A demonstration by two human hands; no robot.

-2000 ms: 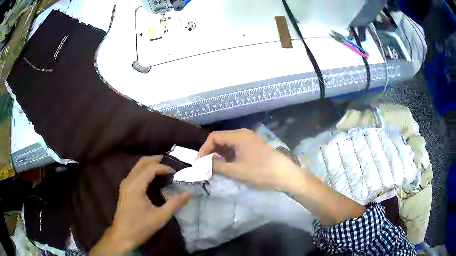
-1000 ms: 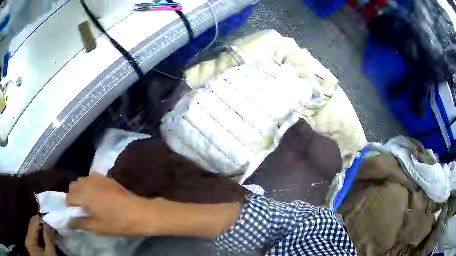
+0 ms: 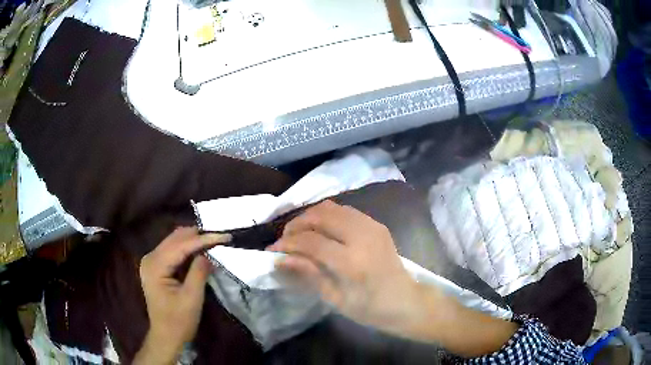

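Note:
A dark brown panel (image 3: 128,142) with short pale stitch marks lies over the left part of the white machine table and down toward the lap. A second brown panel with white lining (image 3: 243,207) lies at the front of the table edge, its seam between my hands. My left hand (image 3: 175,285) pinches the seam edge at its left end, thumb and fingers closed on the cloth. My right hand (image 3: 342,256) is just right of it, slightly blurred, fingers on the dark seam strip. White lining shows above and below the seam.
The white machine table (image 3: 285,78) has a ruler-marked front edge. Thread snips (image 3: 503,36) lie near its right end, beside a brown strip (image 3: 398,20) and dark straps. A white quilted padded piece (image 3: 525,221) lies on a cream garment (image 3: 607,235) at the right.
The view swung right, then back left. The small white piece held between my hands earlier now shows as a longer brown and white panel spread to the right, with both hands on its seam.

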